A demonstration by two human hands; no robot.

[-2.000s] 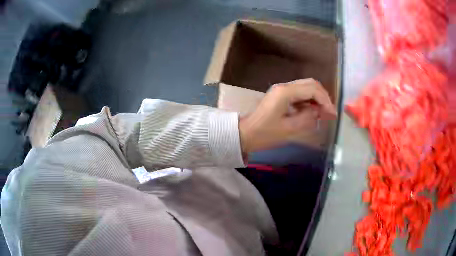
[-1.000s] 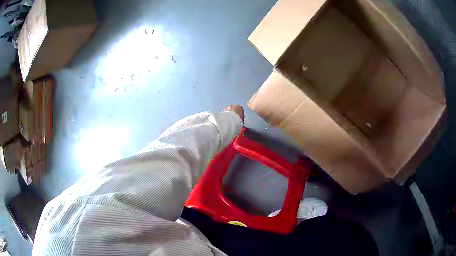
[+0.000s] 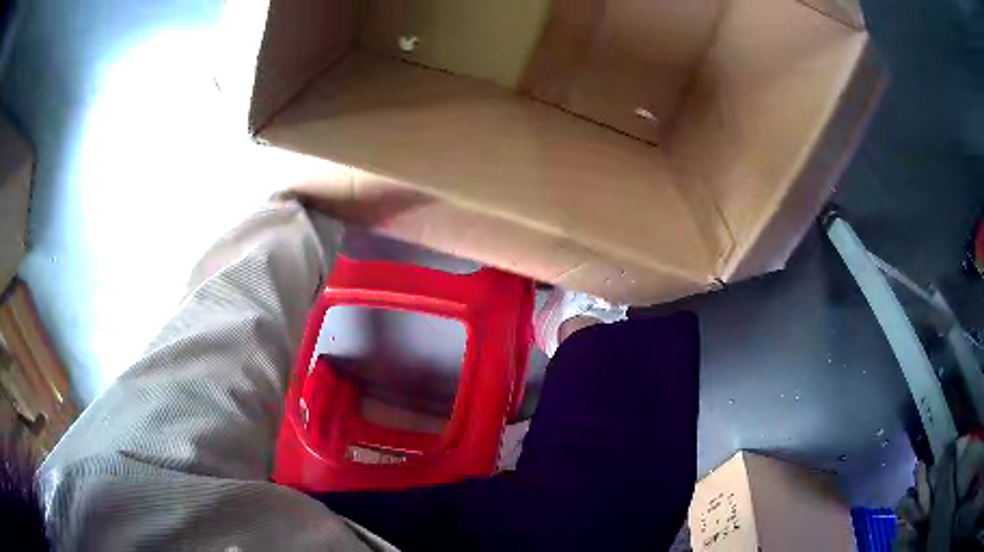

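A large open brown cardboard carton (image 3: pixel 604 216) stands on the floor at the top, tilted in view. Two small pale bits lie inside it; otherwise its visible inside is bare. A red stool or plastic case (image 3: pixel 507 367) with a rectangular opening is just below the carton. A striped sleeve (image 3: pixel 205 356) reaches from the lower left up to the carton's near left edge. The hand at its end does not show; the cuff meets the carton's edge and bright glare. My other hand is out of the picture.
A dark trouser leg (image 3: pixel 615 431) and a pale shoe (image 3: pixel 583 308) are beside the red stool. A small carton (image 3: pixel 793 507) and a blue object (image 3: pixel 875 528) are at the lower right. A pale curved strip (image 3: pixel 890 313) runs down the right. Cardboard (image 3: pixel 27 356) lies at the left edge.
The view has swung from the orange parts on the table down to the floor. The carton now fills the top, and the hand seen before no longer shows.
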